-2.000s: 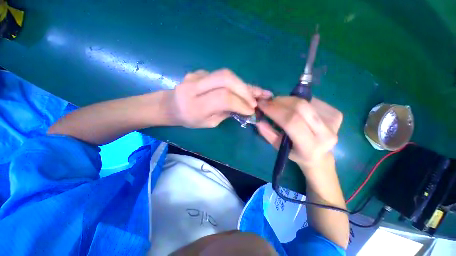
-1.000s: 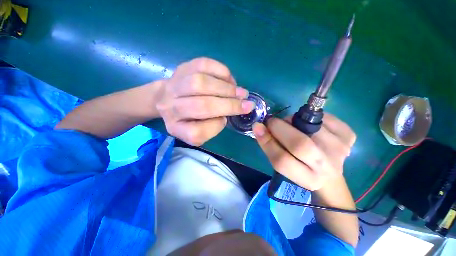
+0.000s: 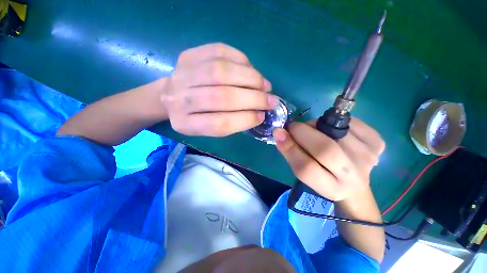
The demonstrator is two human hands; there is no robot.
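Observation:
The small round assembly [image 3: 277, 116], a dark ring with a shiny silvery centre, is held between both hands above the green bench. My left hand [image 3: 219, 91] grips it from the left, its fingertips over the ring and hiding part of it. My right hand [image 3: 334, 157] touches its right edge with thumb and fingertips, and also holds the soldering iron [image 3: 335, 121] tucked across the hand. The iron's metal barrel [image 3: 364, 64] and tip point up and away from the assembly. A thin dark lead [image 3: 302, 113] sticks out at the assembly's right side.
The green bench [image 3: 133, 24] has a pale tan ring with a silvery centre [image 3: 438, 128] at the right. A black box [image 3: 454, 189] with a red wire [image 3: 411, 184] and black cord is below it. A yellow-and-black object [image 3: 13, 18] is at the far left. White sheets [image 3: 427, 258] lie lower right.
The hands were close together over the part and now show its round face. The iron has shifted right and up. In the last second my left hand moved up slightly over the ring.

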